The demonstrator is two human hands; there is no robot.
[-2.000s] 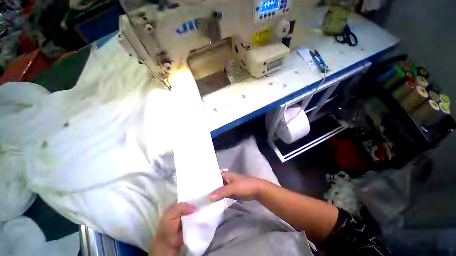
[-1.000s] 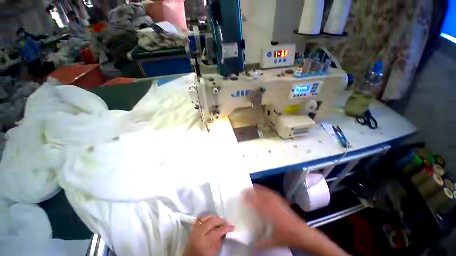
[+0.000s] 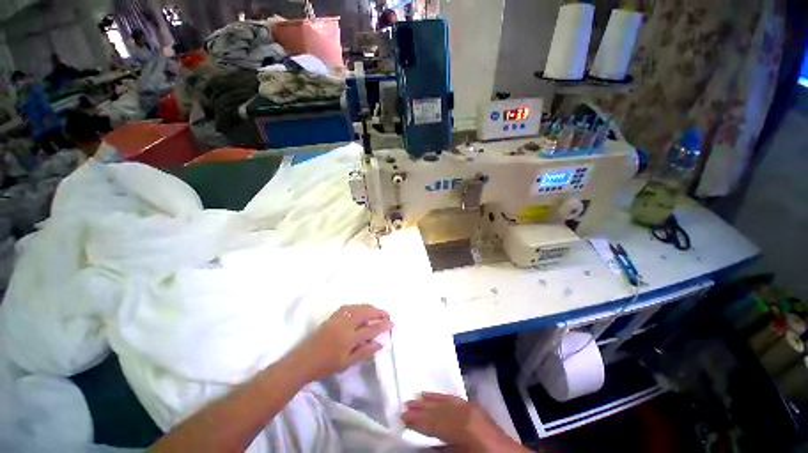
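Note:
The white fabric lies in a big rumpled heap left of the needle and down toward me. Its flat folded band runs from under the lit needle area of the sewing machine toward me. My left hand lies on the fabric at the band's left edge, fingers bent; whether it pinches cloth is unclear. My right hand rests on the lower part of the band, fingers together, partly cut off by the bottom edge. Neither hand clearly lifts the cloth.
Blue snips, dark scissors and a bottle stand or lie on the table's right. A white roll hangs below the table edge. Two thread cones stand behind. Cloth piles and people are in the background.
The view has tilted up from the lap to the machine. My left hand has moved up the band from near the bottom edge. My right hand, blurred before, now lies on the band.

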